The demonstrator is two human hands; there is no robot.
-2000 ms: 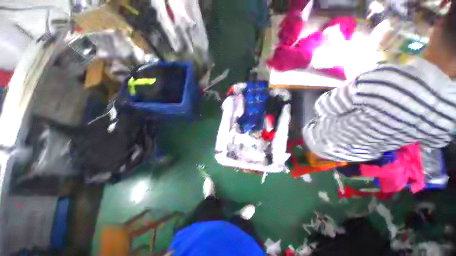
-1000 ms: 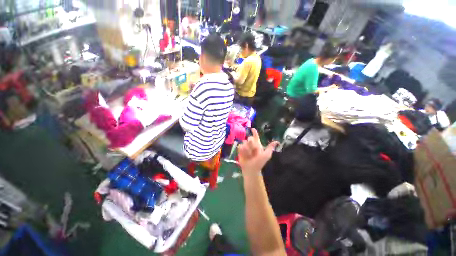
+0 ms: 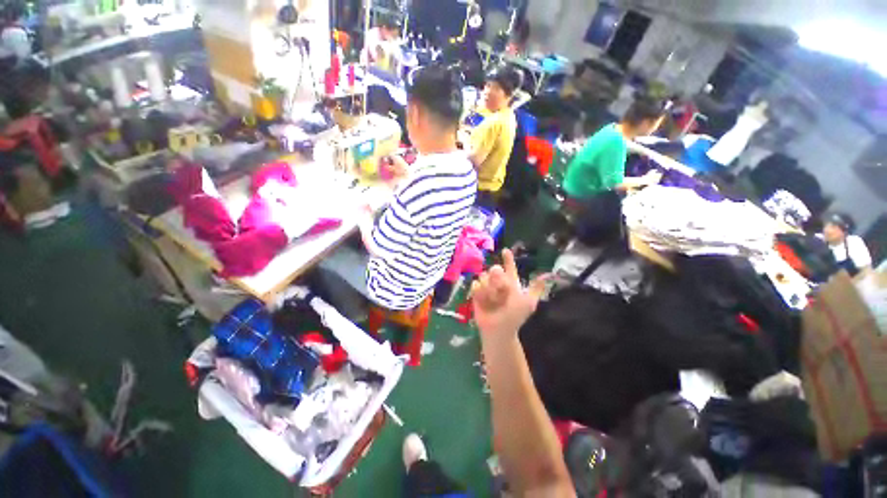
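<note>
My right hand (image 3: pixel 504 297) is raised in the middle of the view, with the bare forearm coming up from the bottom edge. The index finger points up and the thumb sticks out to the right; the other fingers look curled. It holds nothing and touches nothing visible. My left hand is not in view. Beyond and to the right of my hand lies a large black garment pile (image 3: pixel 603 350) with small red bits. A white-lined crate (image 3: pixel 384 368) with blue checked and white pieces stands on the floor at lower left.
A person in a striped shirt (image 3: pixel 423 229) stands at a pale table (image 3: pixel 277 272) with magenta fabric (image 3: pixel 238 243). People in yellow (image 3: pixel 493 151) and green (image 3: pixel 595 163) are farther back. A white garment stack (image 3: pixel 695 219) lies behind the black pile. A tan carton (image 3: pixel 846 360) stands at right.
The view has swung right and up from the floor. My raised hand came into view and has since shifted slightly right, keeping its pose. The striped-shirt person's hand now shows near the machine.
</note>
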